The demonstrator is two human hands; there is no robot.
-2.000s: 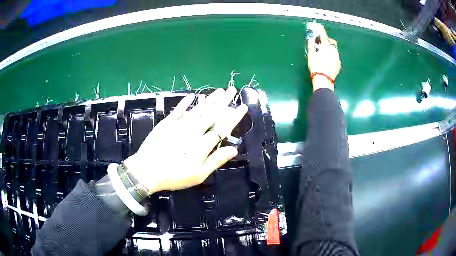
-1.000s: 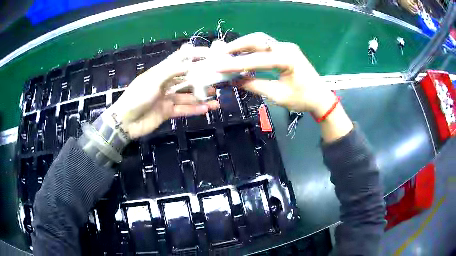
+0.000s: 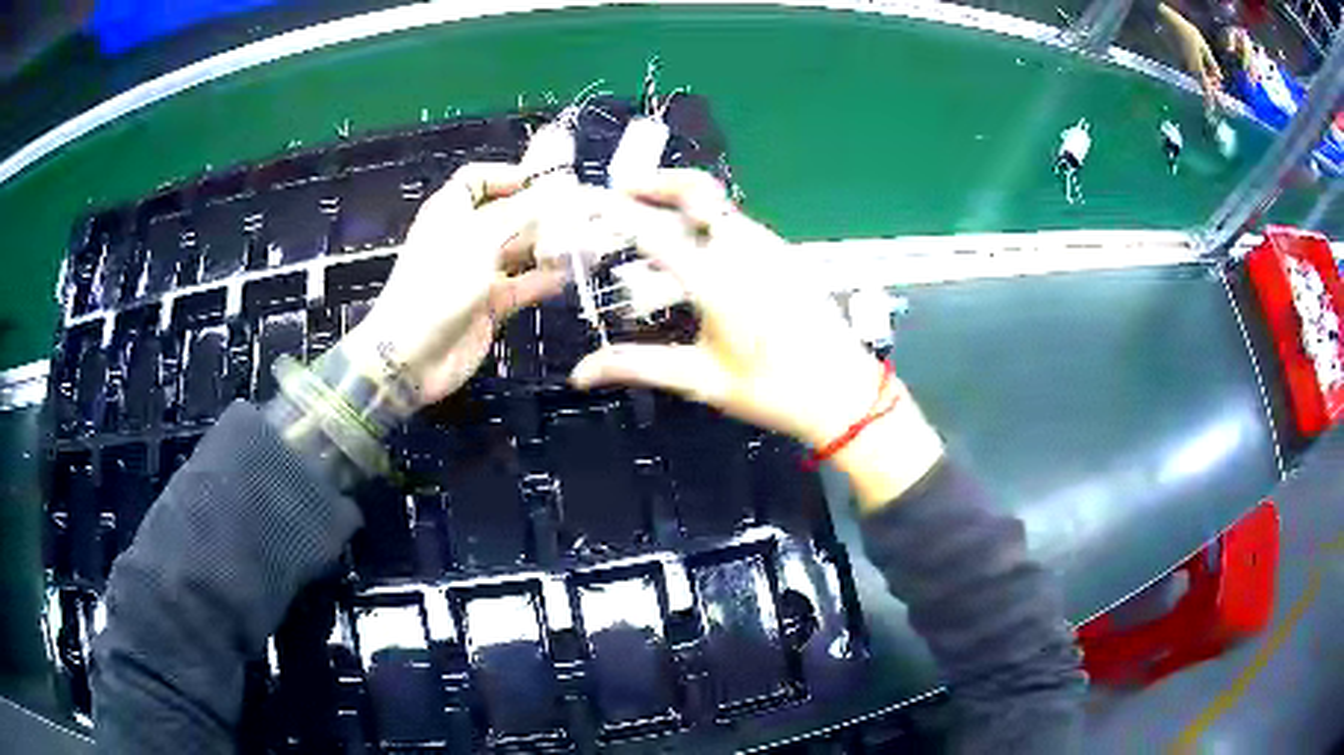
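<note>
The large black blister tray (image 3: 516,509) lies in front of me, over the bench and partly over the belt. Two white wired units (image 3: 637,152) stand side by side at its far edge, thin wires spread above them. My left hand (image 3: 457,280) and my right hand (image 3: 722,310) meet above the tray, holding a blurred white unit (image 3: 597,244) between them. Pale strands or a thin stem hang below it. The fingers partly hide it. Another white unit (image 3: 873,317) lies on the bench beside my right wrist.
The green conveyor belt (image 3: 884,133) runs beyond the tray with a loose unit (image 3: 1075,148) on it. A pale rail (image 3: 1017,254) borders it. A red bin (image 3: 1304,325) and red crate (image 3: 1216,597) are at right. Another person's hand (image 3: 1191,44) shows at the top right.
My right hand has come back from the far belt to my left hand over the tray. In the last second it has turned slightly lower, and the belt units have shifted slightly left in view.
</note>
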